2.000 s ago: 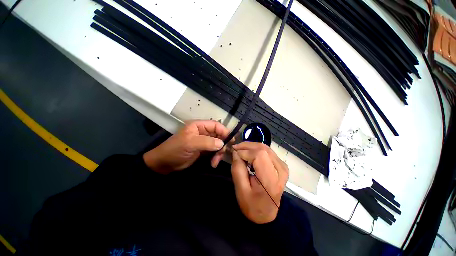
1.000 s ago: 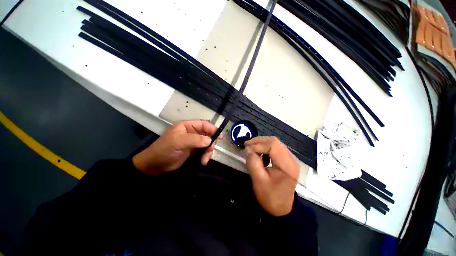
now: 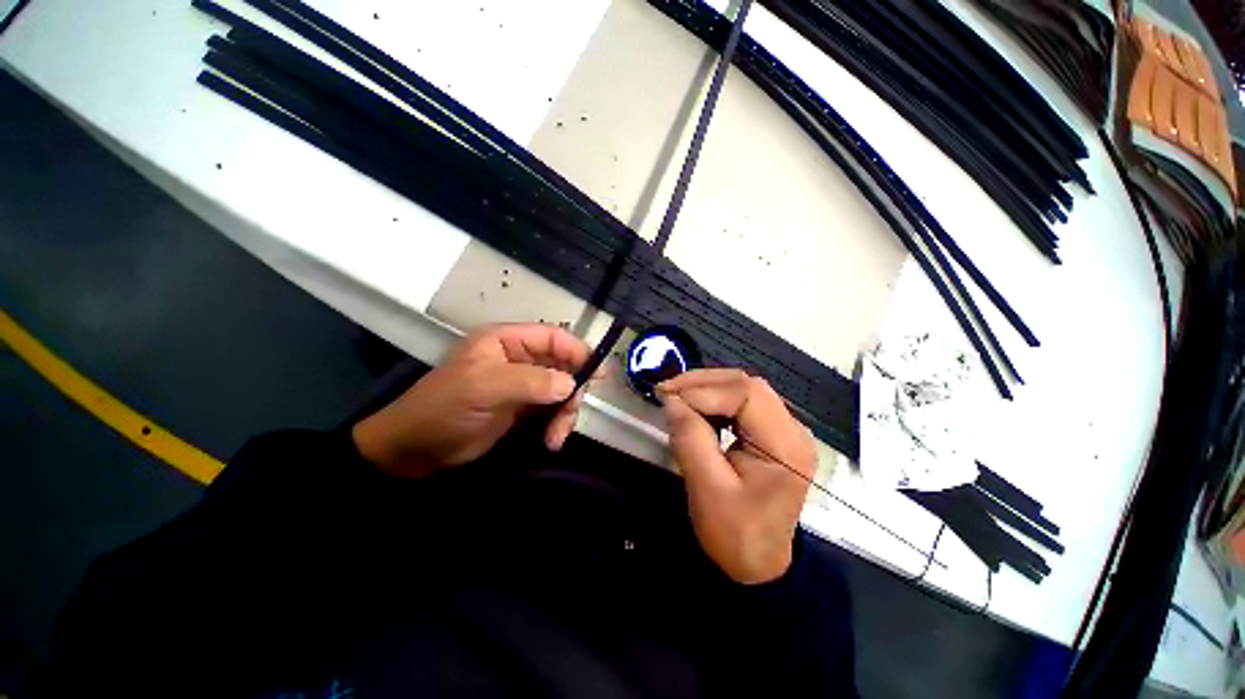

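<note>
My left hand [image 3: 471, 396] pinches the near end of a black strap [image 3: 692, 157], which runs up and away across the strap bundle. My right hand [image 3: 744, 464] holds a thin dark applicator [image 3: 860, 509] pen-like, its tail pointing down to the right. My right fingertips are at the near rim of a round black paint pot [image 3: 661, 363] with glossy liquid and a white reflection. The applicator's tip is hidden by the fingers or the pot. The bundle of black straps [image 3: 546, 225] lies across the beige-grey board [image 3: 806, 205] beyond my hands.
A crumpled, black-smeared white rag [image 3: 918, 414] lies right of the pot over the bundle. Loose curved straps [image 3: 942, 273] and a larger strap stack [image 3: 956, 130] lie farther off. Orange-brown panels [image 3: 1177, 103] are at the far right. The white table's [image 3: 321, 266] near edge runs by my hands.
My right hand has moved away from the strap end in my left hand and over to the pot's near rim. The view has shifted a little. My left hand keeps its pinch on the strap.
</note>
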